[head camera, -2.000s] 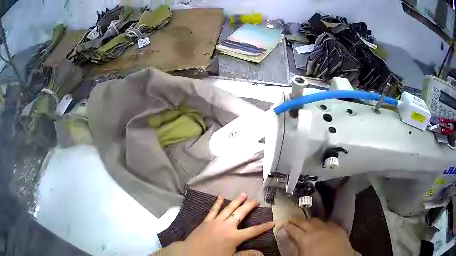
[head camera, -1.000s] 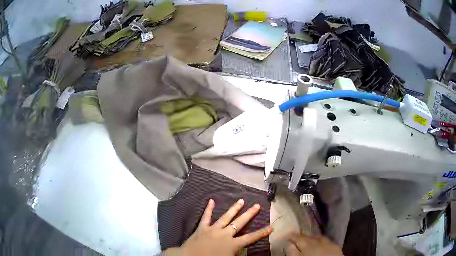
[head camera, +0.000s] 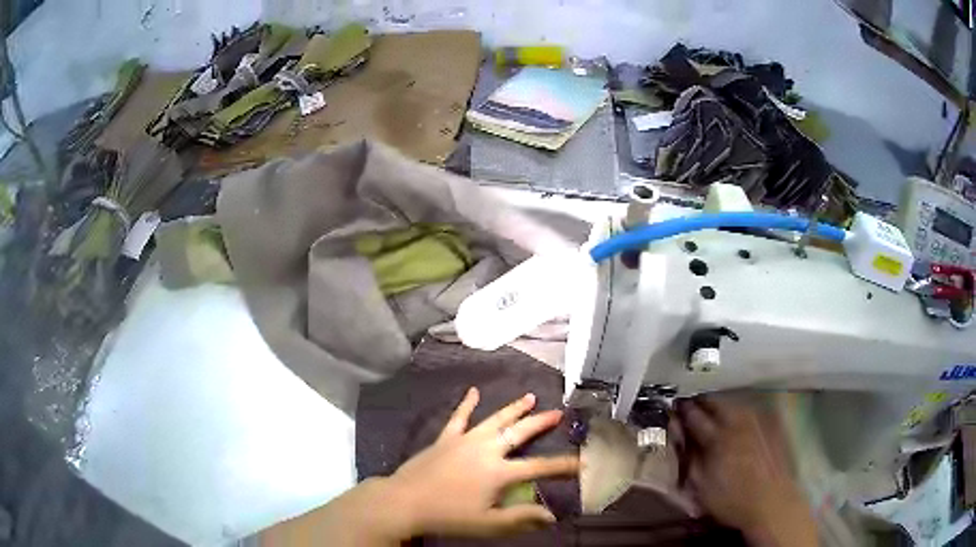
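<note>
The sewing machine head (head camera: 738, 310) stands at the right, its needle area low at its left end. A dark brown ribbed panel (head camera: 428, 401) lies left of the needle. My left hand (head camera: 482, 470) lies on it with fingers spread, slightly blurred. A beige piece (head camera: 608, 465) lies below the presser foot. My right hand (head camera: 738, 459) is right of the needle, under the machine arm; its fingertips are partly hidden, and its hold on the cloth cannot be told. Taupe cloth (head camera: 278, 235) with an olive piece (head camera: 417, 260) is heaped to the left.
A white oval plate (head camera: 514, 305) sticks out left of the head. Tied olive bundles (head camera: 241, 91) rest on cardboard (head camera: 417, 86) at the back left. Notebooks (head camera: 540, 102) and a dark bundle (head camera: 738, 134) lie behind the machine. A control panel (head camera: 942, 224) is far right.
My right hand has moved right and up, under the machine arm. My left hand has risen slightly. The brown panel has shifted, and a small olive patch now shows below my left fingers.
</note>
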